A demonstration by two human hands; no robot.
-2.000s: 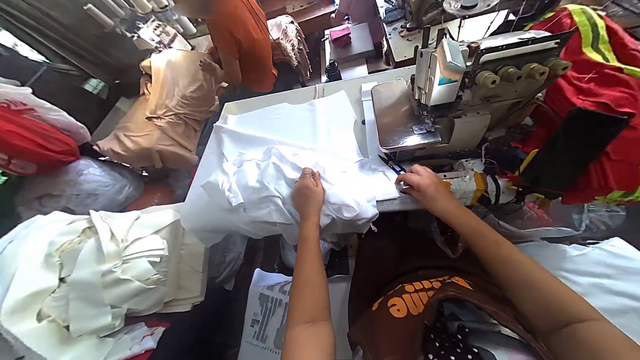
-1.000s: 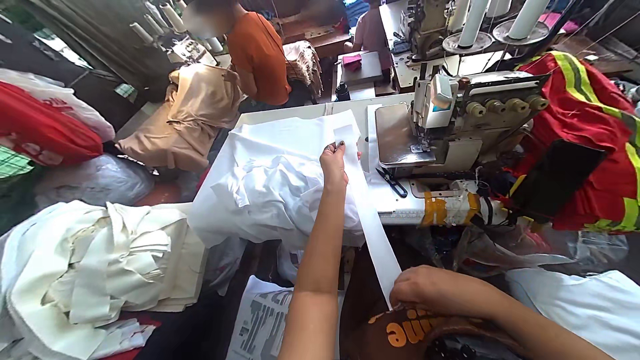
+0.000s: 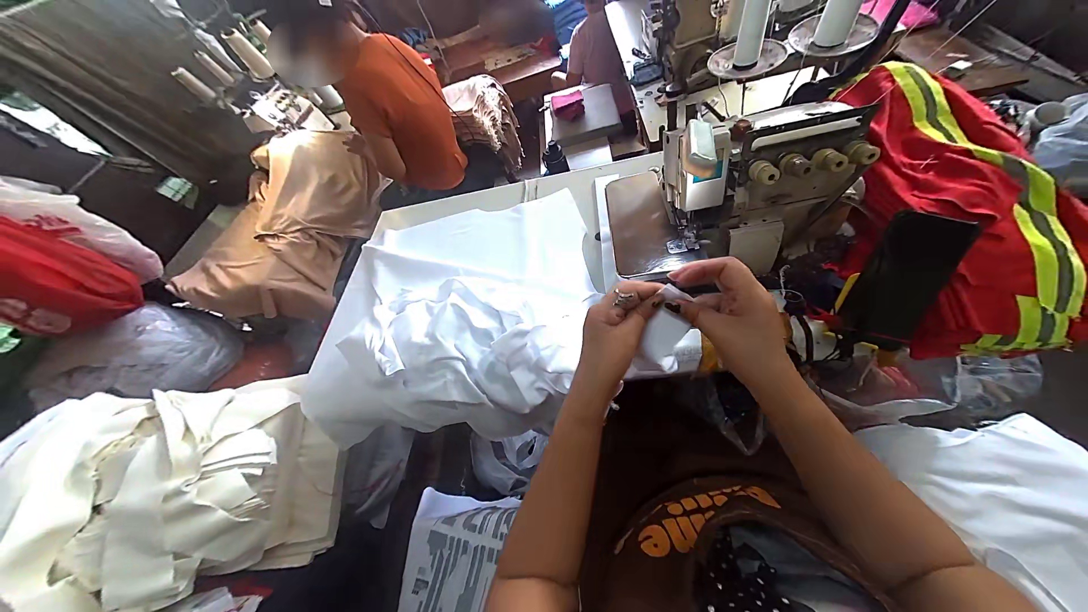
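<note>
Both my hands meet over the front edge of the sewing table, just in front of an overlock sewing machine [image 3: 765, 170]. My left hand [image 3: 625, 319], with a ring on a finger, pinches one side of a white fabric strip [image 3: 667, 336]. Thumb and fingers of my right hand [image 3: 731, 310] hold the strip's upper end close beside it. The strip hangs down from the fingertips. A crumpled heap of white fabric [image 3: 467, 340] lies on the table to the left of my hands. The machine's metal plate [image 3: 642, 225] is just beyond them.
Stacked cream fabric pieces [image 3: 187, 484] lie at the lower left. Red cloth with yellow reflective bands [image 3: 977, 195] and a black flat object [image 3: 909, 276] stand right of the machine. A co-worker in an orange top [image 3: 399, 110] is at the back left, beside tan fabric [image 3: 297, 221].
My right hand has come up from near my lap, and my left hand has moved right to meet it. The strip, stretched long between them a second ago, is now gathered at my fingertips.
</note>
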